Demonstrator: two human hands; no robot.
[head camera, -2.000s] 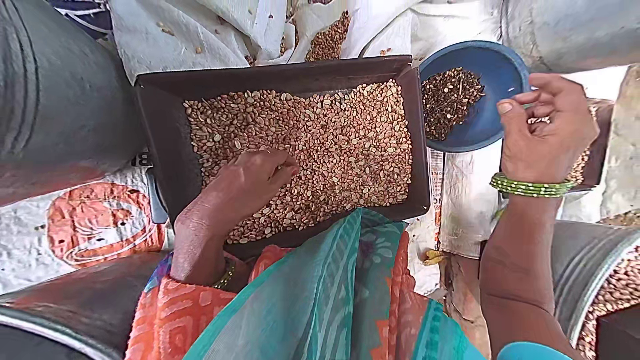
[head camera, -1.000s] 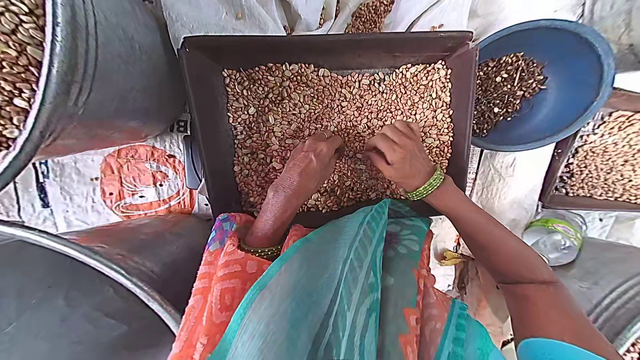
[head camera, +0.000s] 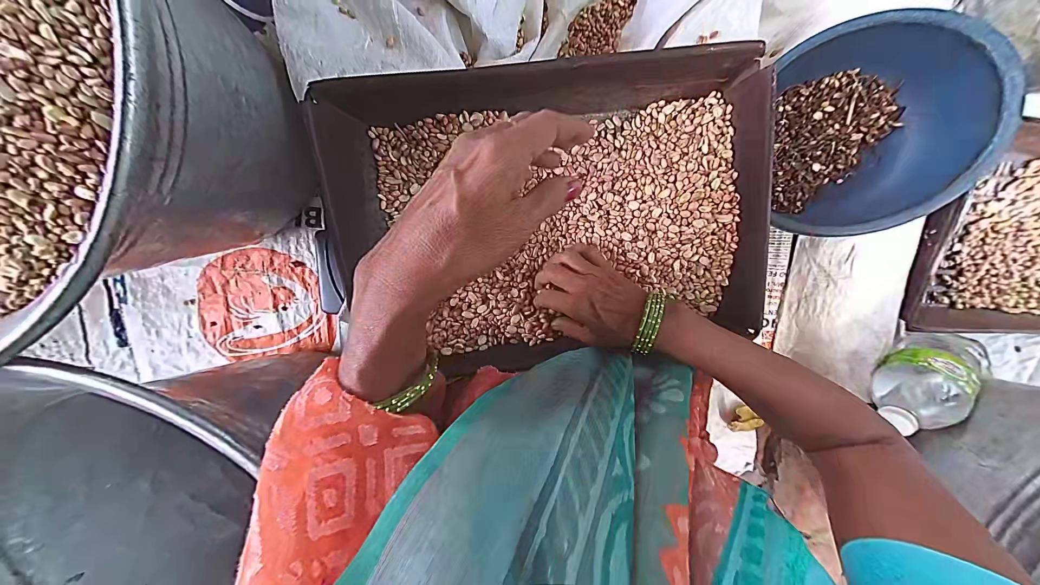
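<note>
A dark rectangular tray (head camera: 536, 77) in front of me holds a layer of pale reddish-brown beans or kernels (head camera: 658, 187). Raised over the left half of the tray is my left hand (head camera: 487, 195), fingers apart and thumb spread, with nothing seen in it. My right hand (head camera: 593, 296) rests on the kernels near the tray's front edge, its fingers curled down; whether it pinches any kernel is hidden. Touching or close to the tray's right side, a blue plastic bowl (head camera: 942, 138) contains a heap of darker kernels and debris (head camera: 837, 130).
A metal container full of kernels (head camera: 53, 162) stands at left, another metal container (head camera: 122, 479) below it. At right are a second tray of kernels (head camera: 995, 244) and a clear plastic bottle (head camera: 934, 382). White sacks (head camera: 382, 41) lie beyond the tray, with loose kernels on them.
My right hand has moved from over the blue bowl to the kernels in the tray. My left hand, low on the kernels one second ago, is now lifted. The view has shifted.
</note>
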